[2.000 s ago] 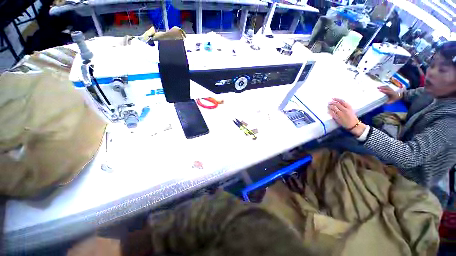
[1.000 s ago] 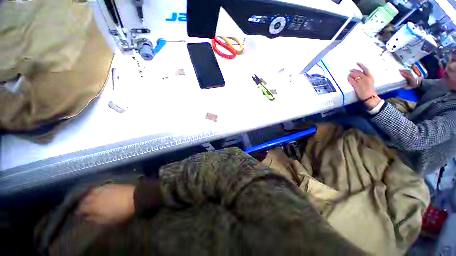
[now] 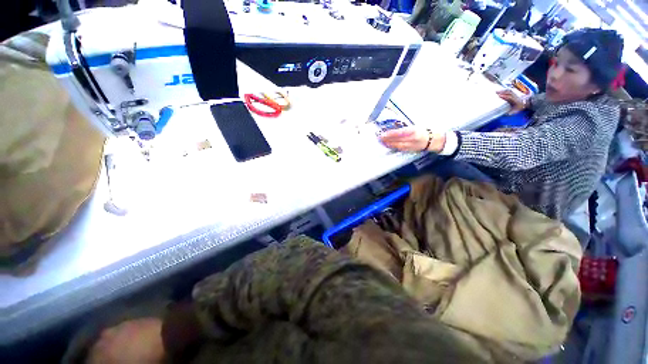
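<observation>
My right hand (image 3: 129, 343) is blurred at the bottom left, below the table's front edge, at the end of a camouflage sleeve. Its fingers are too dark and unclear to show whether it holds anything. My left hand is not in view. The white sewing machine (image 3: 153, 75) has a black cloth strip (image 3: 211, 50) over its arm. A tan garment piece (image 3: 46, 149) lies on the table at the left. Another tan garment (image 3: 490, 263) lies heaped below the table at the right, beside a blue bar (image 3: 366, 213).
On the white table (image 3: 170, 206) lie a phone (image 3: 241, 131), red-orange scissors (image 3: 263, 105), yellow-green snips (image 3: 325, 146) and small brown scraps (image 3: 258, 198). A person (image 3: 554, 135) in a checked sleeve sits at the right, one hand on the table.
The view has tilted down and then partly back up. My right hand came further into view, then moved lower left. The other person's nearer hand moved left along the table.
</observation>
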